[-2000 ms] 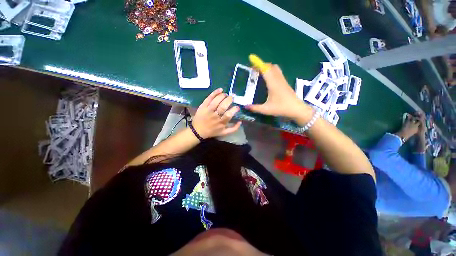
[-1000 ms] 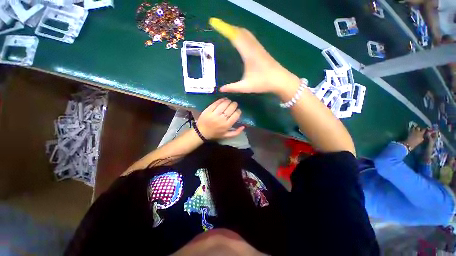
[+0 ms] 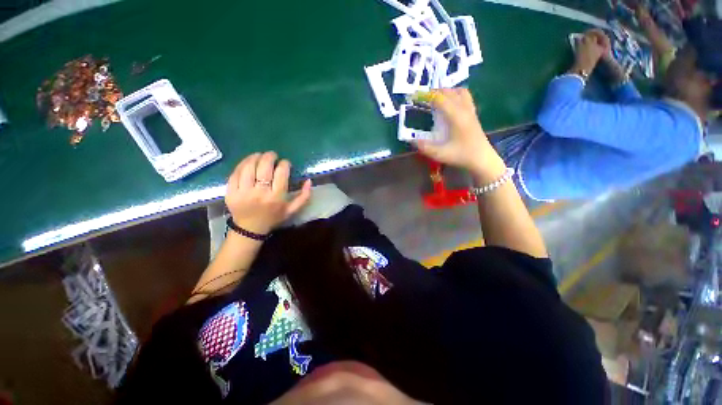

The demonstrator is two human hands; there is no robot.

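My right hand (image 3: 454, 130), with a yellow finger cot, is at the near edge of a loose pile of white housings (image 3: 431, 49). Its fingers grip a white housing (image 3: 411, 124) by its side. My left hand (image 3: 259, 190) rests at the bench edge, fingers loosely curled apart, with nothing seen in it. Stacked white housings (image 3: 190, 139) lie on the green bench to its upper left, like one thick frame. A heap of tiny coppery parts (image 3: 80, 96) lies left of the stack.
The green bench (image 3: 277, 79) has a shiny near edge. Below it at left are many white parts (image 3: 99, 320) in a carton. A person in blue sleeves (image 3: 606, 119) works at the right. A red stool (image 3: 445, 190) stands below the bench.
The view has swung right. My right hand has moved from beside the stack to the loose pile at right and taken hold of a housing. My left hand stays near the bench edge.
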